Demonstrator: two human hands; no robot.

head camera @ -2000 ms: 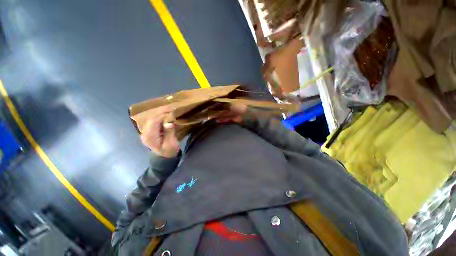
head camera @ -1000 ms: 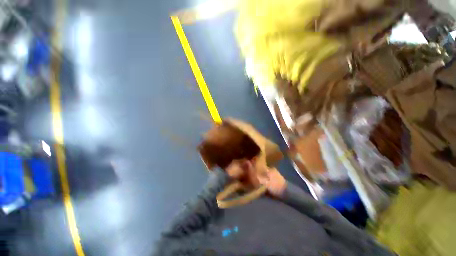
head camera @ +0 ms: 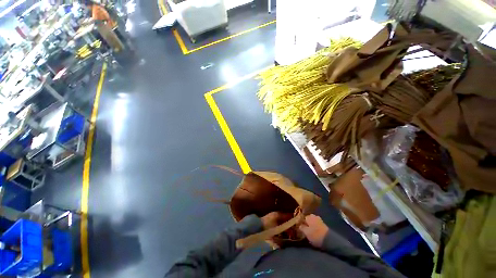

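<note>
A brown tote bag (head camera: pixel 312 202) is held close to my apron at the bottom centre, its wide mouth open and dark reddish-brown inside. A tan strap (head camera: pixel 265 234) lies across the near side of the mouth. My left hand (head camera: pixel 270 220) reaches into the bag mouth, mostly hidden by its sleeve and the strap; its fingers cannot be made out. My right hand (head camera: pixel 314 230) grips the rim of the bag on the right side. Thin straps stick out beyond the bag to the left.
A white table at right bears a yellow strap bundle (head camera: pixel 310 81), a brown strap bundle (head camera: pixel 348 119), a clear plastic bag (head camera: pixel 405 157) with reddish-brown pieces, brown totes (head camera: pixel 462 114) and yellow panels (head camera: pixel 469 241). Blue bins (head camera: pixel 22 244) stand at left. A person (head camera: pixel 103 19) is far off.
The view has tilted up, showing more floor and table. The bag has turned from lying flat between the hands to mouth open towards me, with a hand now inside.
</note>
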